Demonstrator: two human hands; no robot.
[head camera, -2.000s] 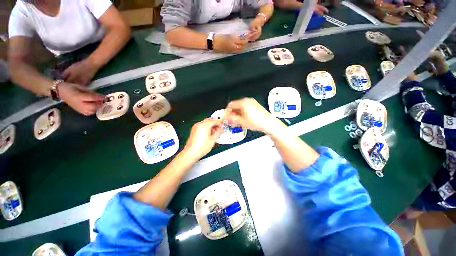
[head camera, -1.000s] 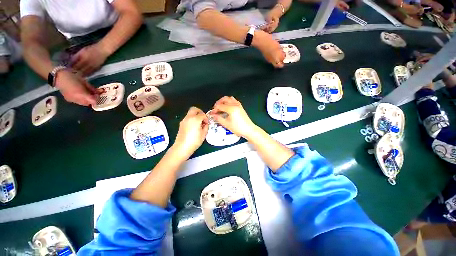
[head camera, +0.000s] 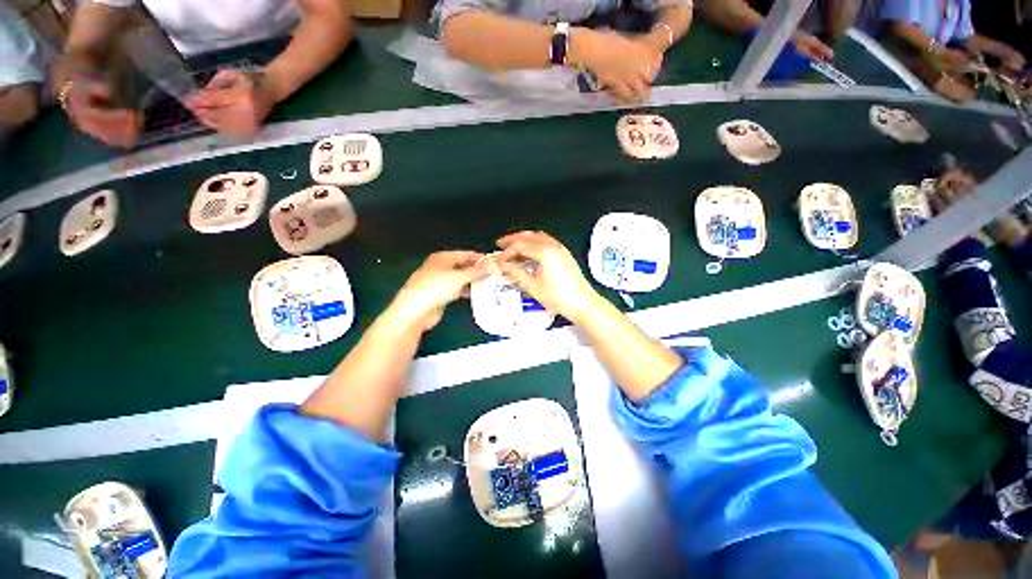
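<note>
My left hand (head camera: 445, 279) and my right hand (head camera: 543, 271) meet over a cream housing half (head camera: 506, 313) on the belt. Fingertips of both hands are closed together at its upper left edge on a small pale part (head camera: 493, 261), mostly hidden by the fingers; I cannot tell what it is. A blue battery shows below my right hand inside this housing. Another open housing (head camera: 524, 461) with a circuit board and blue battery lies on the green bench between my forearms, its pale lead and white ring (head camera: 437, 452) to its left.
A green belt (head camera: 430, 198) with pale rails (head camera: 102, 444) carries housings on both sides of my hands and covers (head camera: 229, 201) on the far side. Two housings overlap at the right beside loose white rings. White sheets lie under my forearms. Several people sit opposite; a patterned sleeve is at right.
The belt housings left of my hands have shifted left. The person opposite at left has drawn a hand back from a cover; the middle person's hand has left another cover. My hands remain together.
</note>
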